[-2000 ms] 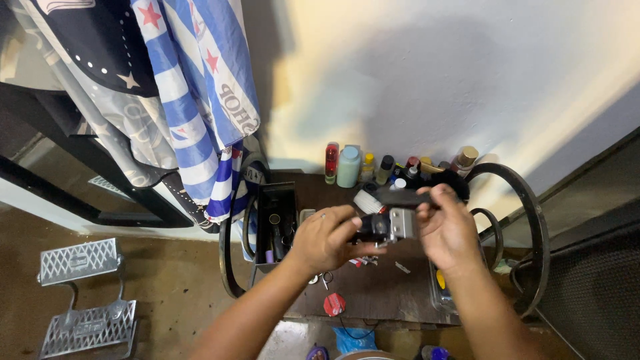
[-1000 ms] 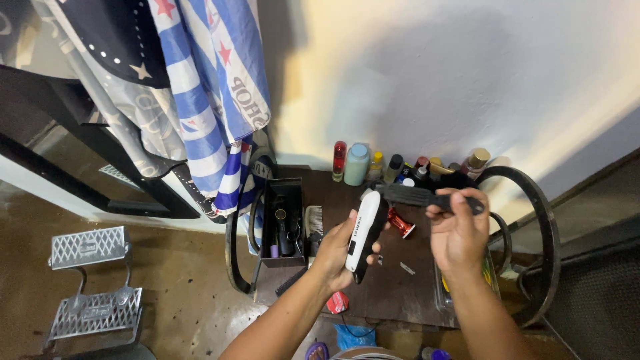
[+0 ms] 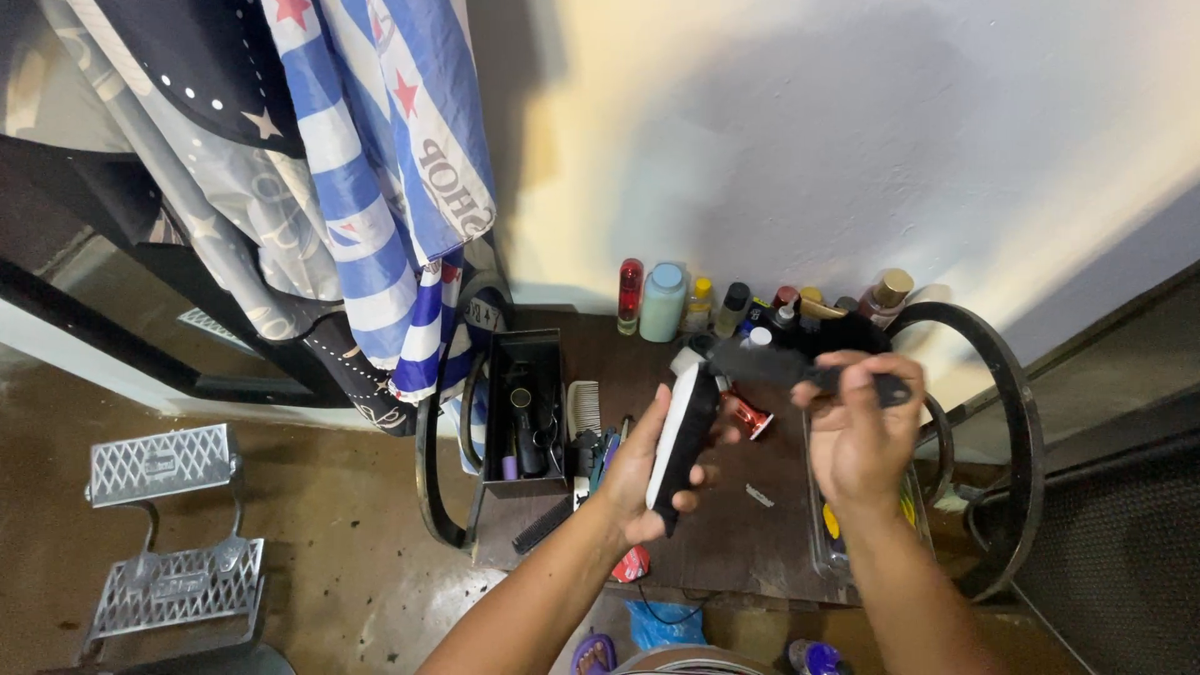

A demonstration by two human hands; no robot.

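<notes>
In my left hand (image 3: 656, 469) is a black and white hair clipper (image 3: 682, 441), held upright with its head toward the wall. My right hand (image 3: 862, 422) grips the handle of a black brush (image 3: 764, 364), blurred, whose far end is at the clipper's head; whether they touch I cannot tell. Below both hands is a dark wooden table (image 3: 722, 553). Just beyond the clipper lies a red and silver razor (image 3: 750, 412). A pale wide-toothed comb (image 3: 583, 405) and a black comb (image 3: 544, 525) are left of my left hand.
A black box (image 3: 525, 412) with tools stands on the left. Bottles (image 3: 664, 302) line the wall side. A clear container (image 3: 820, 553) is partly behind my right forearm. Curved metal armrests (image 3: 1031, 450) flank the table; striped capes (image 3: 375, 234) hang left, above a metal footrest (image 3: 173, 581).
Two seconds ago the clipper was held sideways between my hands; it has since been turned upright in my left hand. From one second ago, my left hand's hold shows the clipper's black side more.
</notes>
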